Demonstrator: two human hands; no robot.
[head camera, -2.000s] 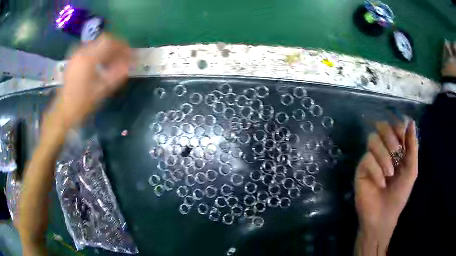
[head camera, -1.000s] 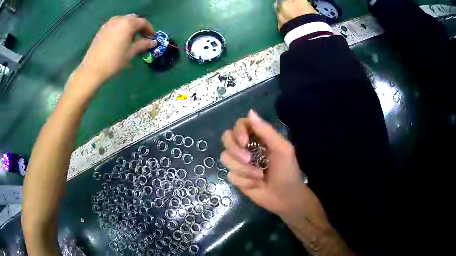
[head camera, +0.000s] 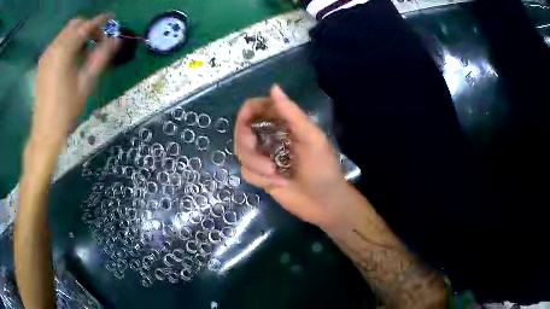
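My left hand (head camera: 69, 75) is blurred at the upper left, its fingertips at the circuit board (head camera: 112, 28) of a round electronic unit. The fingers partly cover the unit, so a grip on it cannot be made out. A red wire joins it to a black-rimmed cover with a white face (head camera: 166, 32). My right hand (head camera: 295, 160) is palm up at the middle, fingers curled around a clump of metal rings (head camera: 276, 145). Many loose metal rings (head camera: 166, 178) lie spread on the dark glossy surface, left of and below my right hand.
A worn white rail (head camera: 175, 72) runs between the green belt (head camera: 232, 13) and the dark work surface (head camera: 289, 241). A co-worker's dark sleeve (head camera: 386, 78) with a striped cuff reaches across at the right. A shiny clear plastic bag (head camera: 69, 289) lies at the lower left, partly behind my left forearm.
The view has shifted, and the rings, rail and unit appear further left and higher. My right hand still holds its rings. My left hand remains at the unit; the co-worker's hand has left view.
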